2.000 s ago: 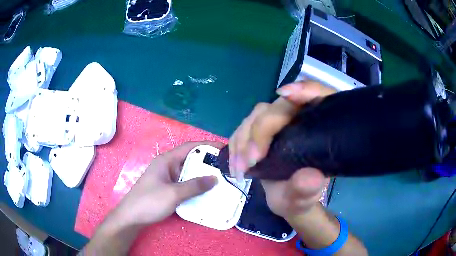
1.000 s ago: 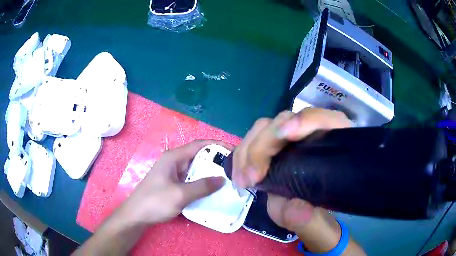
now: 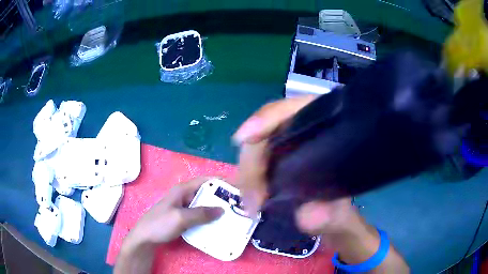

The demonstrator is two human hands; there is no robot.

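Observation:
My left hand (image 3: 168, 217) holds the white housing shell (image 3: 218, 233) by its left side, with the thumb on its inner face. A small circuit board (image 3: 229, 196) lies at the shell's upper cutout, with a dark lead wire beside it. The black-faced housing half (image 3: 286, 231) lies against the shell's right side, partly hidden under my right hand. My right hand (image 3: 262, 155) is blurred and grips the thick black electric screwdriver (image 3: 364, 134). Its tip is hidden behind my fingers, so I cannot tell if it touches the shell.
A red mat (image 3: 160, 166) lies under the work. White shells (image 3: 80, 160) are piled at left. The screw feeder (image 3: 326, 64) stands behind my right hand. A bagged black-faced unit (image 3: 181, 51) lies at the back. A yellow hanger (image 3: 468, 37) is at upper right; a carton (image 3: 21, 251) is at lower left.
The view has shifted, showing more of the far bench. The screwdriver has tilted and its rear end has risen. More of the circuit board shows. The left hand keeps its hold.

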